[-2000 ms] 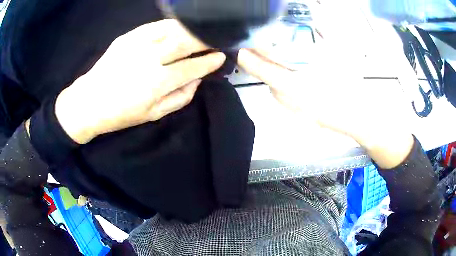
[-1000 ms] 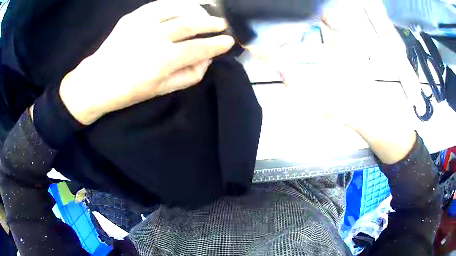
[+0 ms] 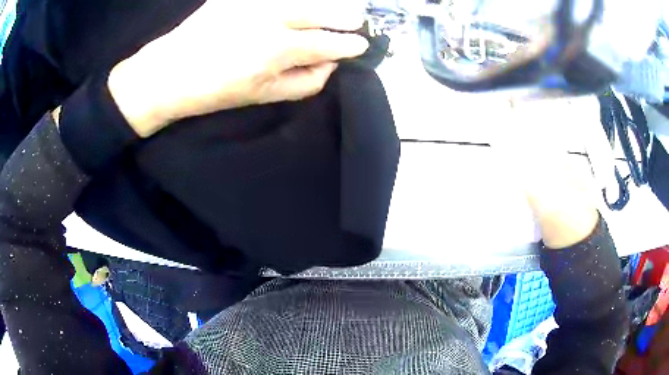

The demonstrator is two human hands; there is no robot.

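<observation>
A large black garment piece (image 3: 257, 183) lies over the left half of the white table and ends at its front edge. My left hand (image 3: 249, 58) rests on its upper part, with the fingertips pinching its narrow upper corner beside metal machine parts (image 3: 381, 31) at the top. My right hand (image 3: 546, 154) is right of the cloth, apart from it, and strongly washed out. Its fingers are lost in the glare, so what they do or hold cannot be told.
Blurred dark and clear machine parts (image 3: 513, 51) hang at the top right. Black-handled scissors (image 3: 623, 154) lie at the table's right. A ruler strip (image 3: 425, 269) runs along the front edge. Below are a blue crate (image 3: 529, 307) at right, another blue bin (image 3: 99, 304) at left and a checked apron (image 3: 330, 329).
My left hand and the black cloth have moved up and to the right. My right hand has moved away from my left fingertips. The blurred parts at the top now show farther right.
</observation>
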